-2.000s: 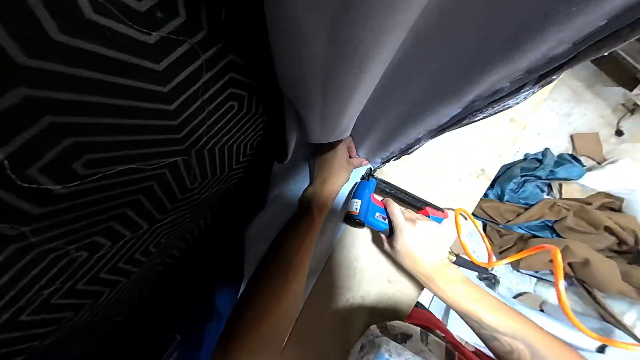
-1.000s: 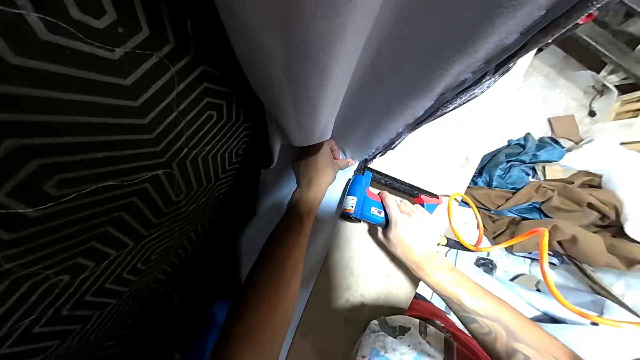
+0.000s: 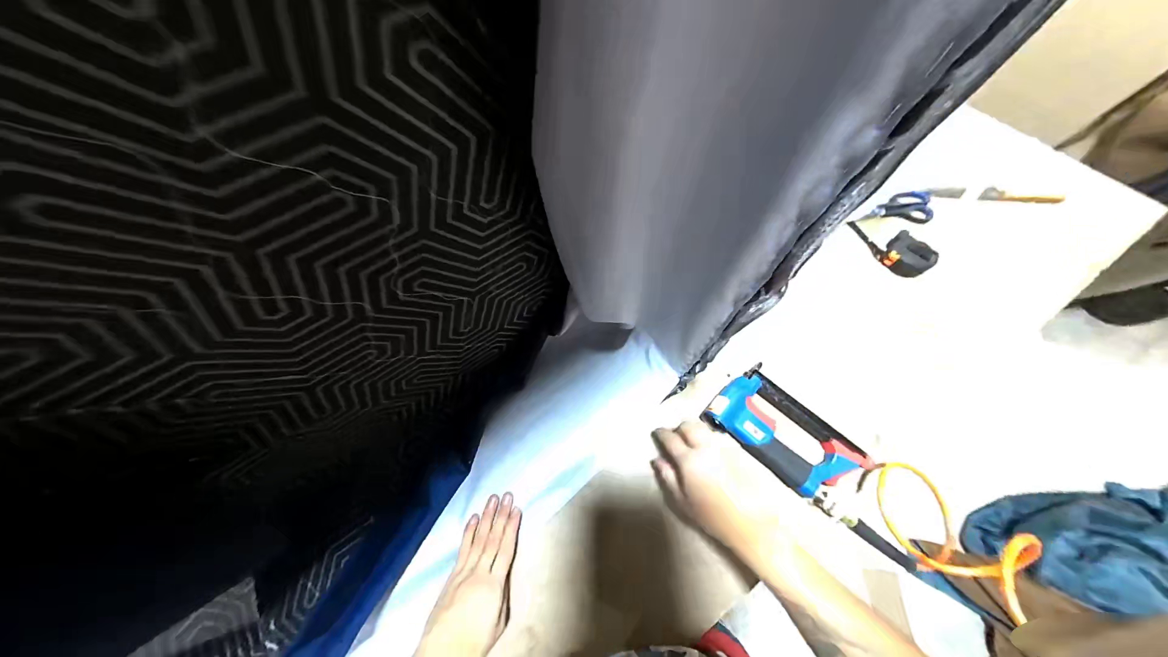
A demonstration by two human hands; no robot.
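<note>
A blue and red pneumatic stapler [image 3: 783,440] lies on a white tabletop [image 3: 967,365]. Just left of it, my right hand [image 3: 701,473] has loosely curled fingers and is apart from the tool. My left hand [image 3: 484,570] lies flat, palm down, on the edge of a pale fabric strip [image 3: 570,401], fingers extended. Above the strip hangs smooth grey fabric [image 3: 675,164], its dark folded edge running to the upper right. Black fabric with a grey geometric line pattern [image 3: 301,246] fills the left side. Whether my right fingers touch the surface beneath, I cannot tell.
An orange air hose [image 3: 940,511] curls from the stapler past blue cloth [image 3: 1077,547] and brown cloth [image 3: 1049,630]. Farther back on the tabletop lie blue-handled scissors [image 3: 906,208], a black tape measure [image 3: 910,255] and a tool with an orange handle [image 3: 1031,197].
My right hand has let go of the stapler, which now lies on the table. My left hand has left the lower corner of the grey fabric and moved down to the pale strip. The view has shifted.
</note>
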